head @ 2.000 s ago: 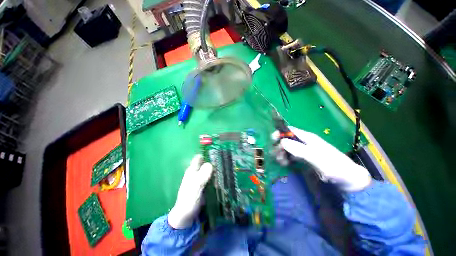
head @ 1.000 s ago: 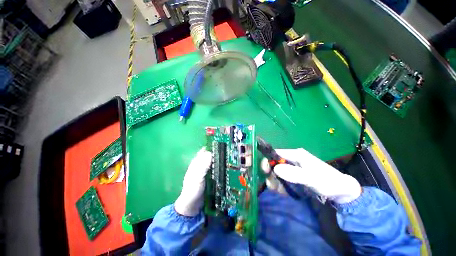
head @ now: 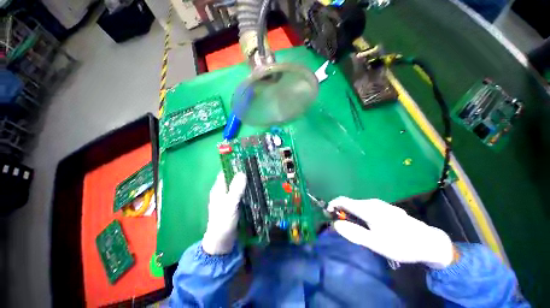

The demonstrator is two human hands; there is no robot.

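A green circuit board (head: 271, 186) is held up over the front edge of the green mat, its component side with tall parts facing me. My left hand (head: 225, 210), in a white glove, grips the board's left edge with the thumb on its face. My right hand (head: 386, 231), also in a white glove, holds side cutters (head: 341, 214) with orange-red and black handles. Their metal jaws point at the board's right edge; I cannot tell whether they touch it.
A clear fume hood (head: 275, 94) hangs behind the board, with a blue pen-like tool (head: 231, 127) beside it. A spare board (head: 192, 122) lies left rear. The iron stand (head: 372, 84) and tweezers (head: 355, 112) are right rear. The conveyor (head: 410, 36) carries another board (head: 489, 112).
The board has turned from a steep tilt to face me more fully and moved slightly up. The cutters have come out from behind its right edge, and my right hand has moved a little right and down.
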